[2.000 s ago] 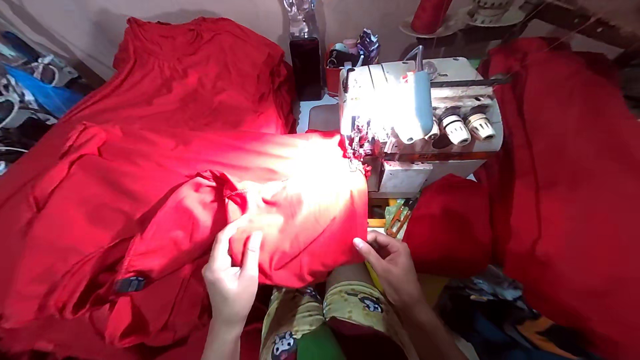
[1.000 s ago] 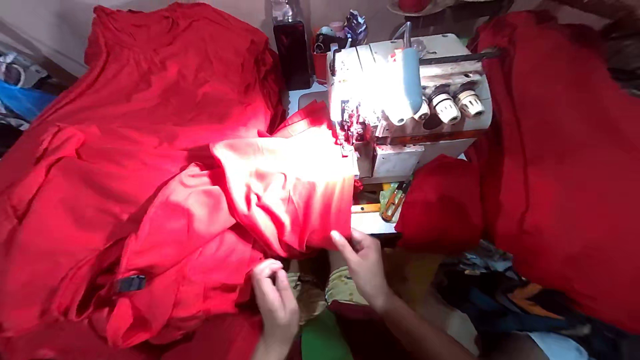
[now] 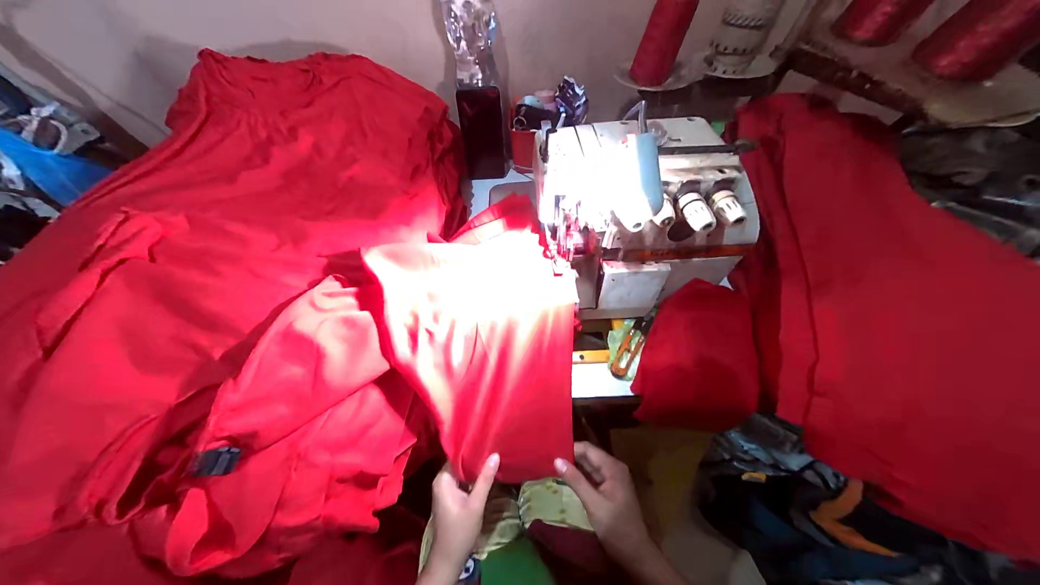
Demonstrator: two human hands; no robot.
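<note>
A piece of red fabric (image 3: 512, 390) runs from under the needle area of a white overlock sewing machine (image 3: 650, 195) down toward my lap. My left hand (image 3: 463, 504) pinches its lower left edge between thumb and fingers. At the lower right corner, my right hand (image 3: 601, 491) holds the same piece, thumb on top. Strong lamp light washes out the cloth beside the presser foot, so the stitching there cannot be seen. More red cloth with a dark label or clip (image 3: 218, 461) lies bunched to the left.
Large red garments (image 3: 284, 162) cover the left side. Folded red cloth (image 3: 894, 309) hangs at the right, with a smaller red piece (image 3: 699, 357) beside the machine. Behind stand a dark phone-like object (image 3: 481, 134), a red cup and thread cones (image 3: 662, 41). An orange-handled tool (image 3: 627, 351) lies below the machine.
The red piece at the machine now hangs lower, toward my lap. My left hand, lower left and off its edge a second ago, now grips the bottom edge; my right hand has moved down its right edge.
</note>
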